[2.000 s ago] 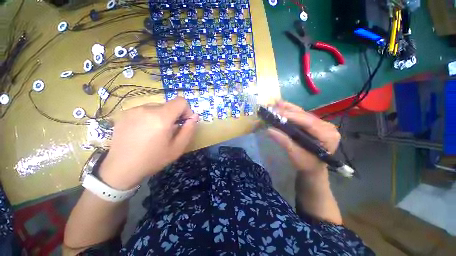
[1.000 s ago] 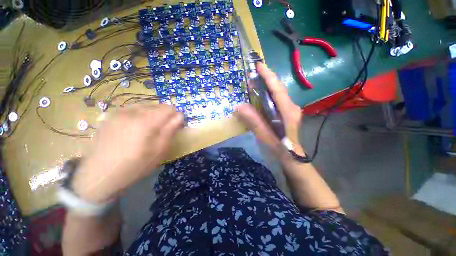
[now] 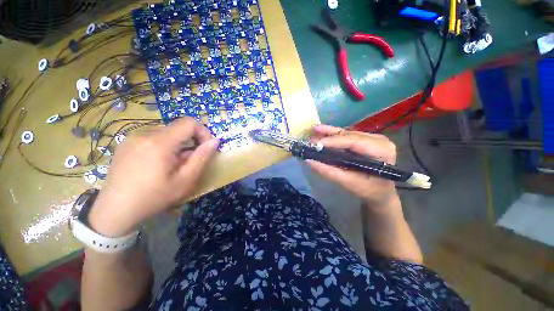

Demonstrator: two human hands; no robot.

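A blue circuit board panel [image 3: 209,61] lies on a tan, shiny work board [image 3: 297,97]. My right hand [image 3: 358,159] holds a black soldering iron [image 3: 358,163] almost level, its silver front pointing left over the panel's near edge. My left hand [image 3: 159,167] is at the panel's near left corner, thumb and forefinger pinched on a thin dark lead wire [image 3: 220,142]; the pinch point is partly hidden. White round components [image 3: 71,161] on dark wires lie left of the panel, several wires running onto it.
Red-handled nippers [image 3: 347,51] lie open on the green bench [image 3: 304,51] right of the work board. A black station with a lit blue display [image 3: 420,13] and yellow rods [image 3: 454,18] are at the upper right. A dark grille [image 3: 42,18] is at the upper left. A red stool [image 3: 454,94] stands beyond.
The iron has swung from steep to nearly level, its front now pointing left over the near boards. My left hand stays at the panel's near left corner. The view has shifted.
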